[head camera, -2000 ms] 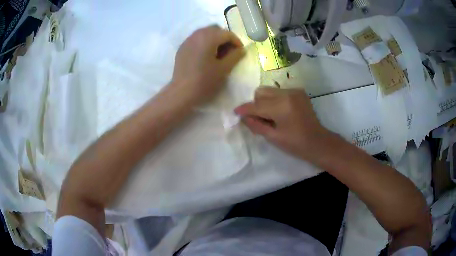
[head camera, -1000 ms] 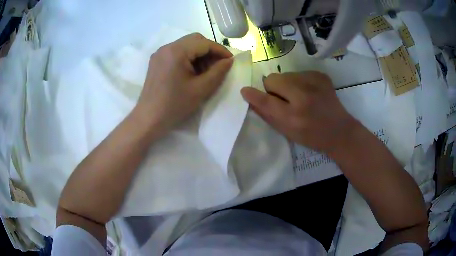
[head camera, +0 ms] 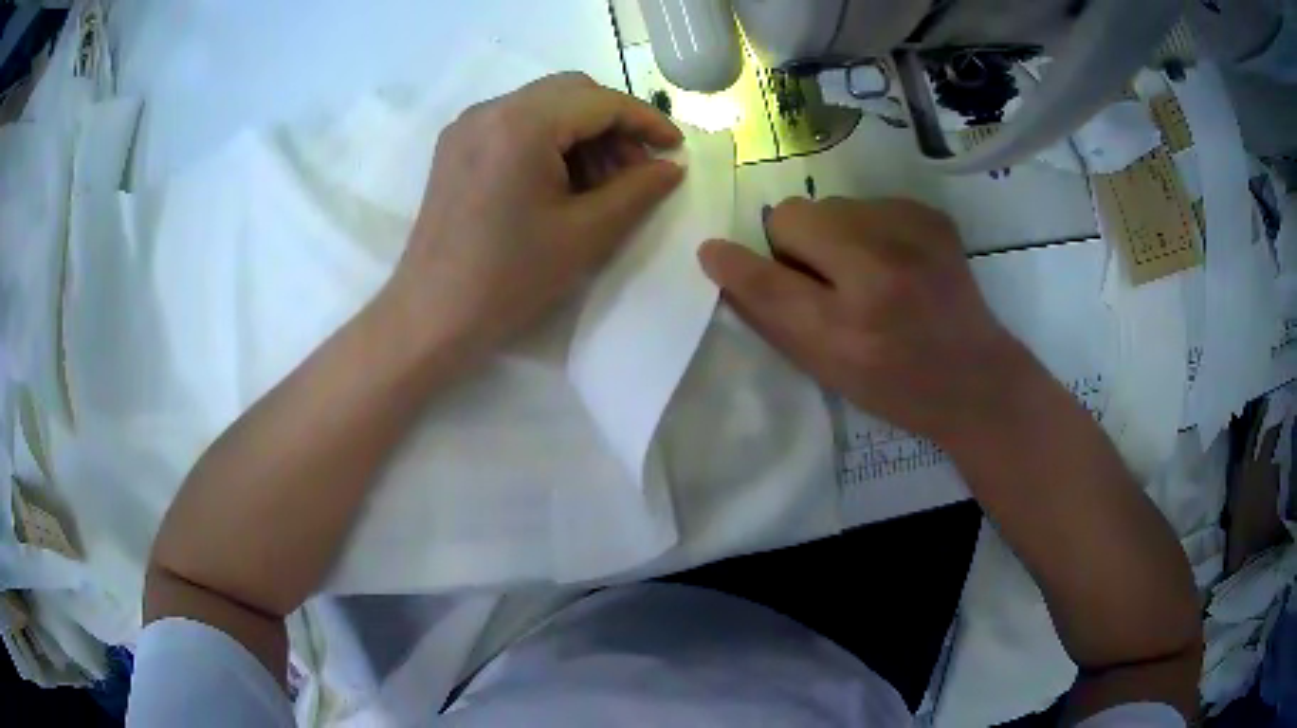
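A large cream garment panel covers the table in front of me. A crisp white strip lies on it, its top end near the lit needle plate and its lower end pointed. My left hand pinches the strip near its top, thumb and finger together, just left of the plate. My right hand is curled at the strip's right edge, its thumb and finger on the cloth there. The needle tip is hidden by glare and the machine parts.
The sewing machine head is at the top, with its white lamp tube at left. Cut-piece bundles with a tan ticket lie at right. Stacked panels are at left. A printed ruler shows near the front edge.
Both hands have come up to the strip's edge by the plate; the strip is now laid out and visible. In the last second, the hands and cloth have shifted only slightly.
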